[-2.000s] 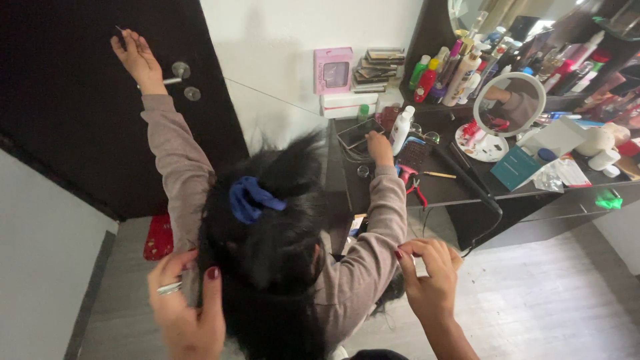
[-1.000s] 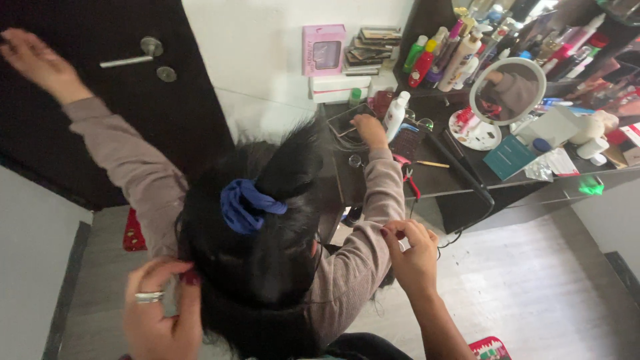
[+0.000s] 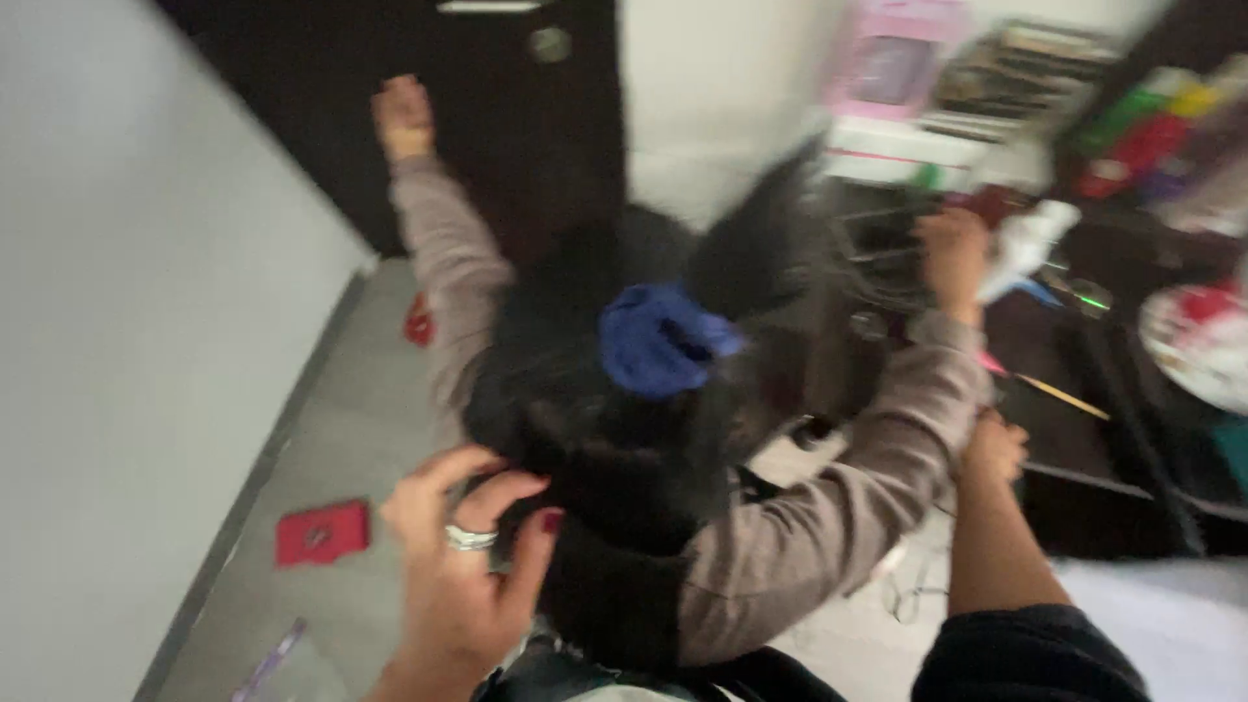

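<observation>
A seated person with long black hair is in front of me, part of the hair tied up with a blue scrunchie. My left hand, wearing silver rings, is at the left side of the hair, its fingers curved and apart; no held item can be made out. My right hand reaches to the dark table's near edge, just beyond the person's right sleeve; whether its fingers hold anything is hidden by blur. The person's left arm stretches toward the door, and the other hand is over the table beside a white bottle.
The dark tabletop holds a thin yellow stick, a round white tray and several bottles. A pink box stands behind. A dark door is ahead, and a red item lies on the floor at left.
My right hand has moved forward to the table's edge from beside the person's shoulder. The person's left arm has swung away from its far-left reach. The view has shifted and blurred.
</observation>
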